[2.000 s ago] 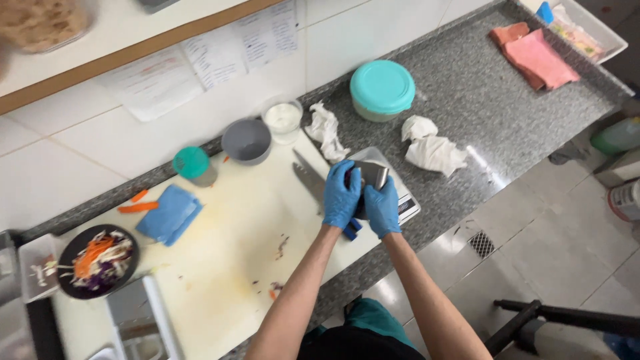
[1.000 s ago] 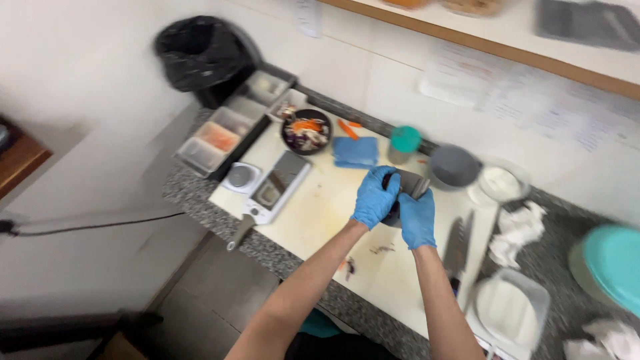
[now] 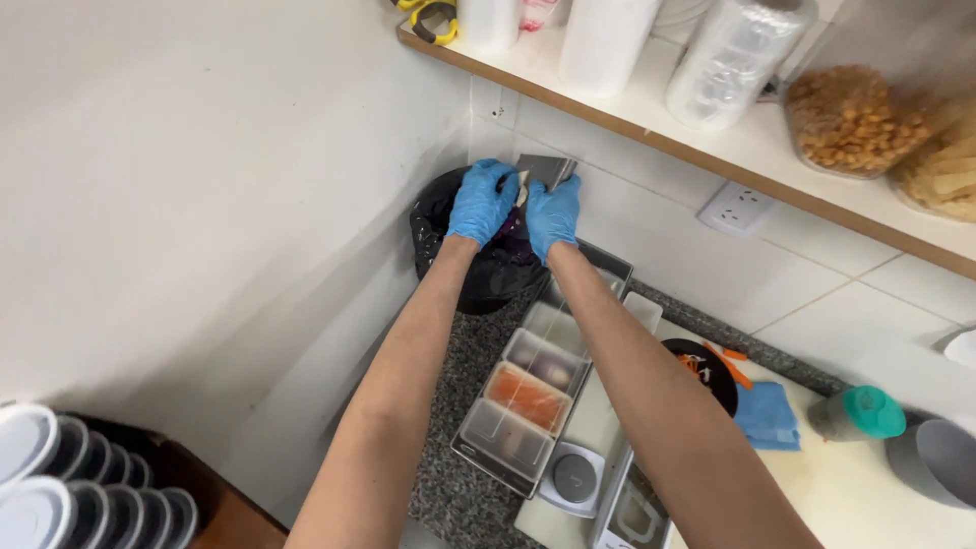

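My left hand [image 3: 483,200], in a blue glove, is over a bin lined with a black bag [image 3: 488,274], next to a pale scrap at its fingertips. My right hand [image 3: 553,213], gloved too, holds a grey metal scraper or flat container [image 3: 546,169] at the bin's far right side; its exact kind is unclear. Purple scraps [image 3: 509,227] show between the hands, inside the bin. Whether the left fingers grip anything is hidden.
Lidded containers in a black rack [image 3: 530,396] stand right of the bin. A mandoline slicer [image 3: 637,511], black bowl [image 3: 720,374], blue cloth [image 3: 766,415] and grey bowl [image 3: 936,461] lie farther right. A shelf [image 3: 686,145] overhangs the counter; stacked lidded tubs [image 3: 91,488] are lower left.
The view has swung far left. Both hands, with the grey object, have moved from above the cutting board to over the bin.
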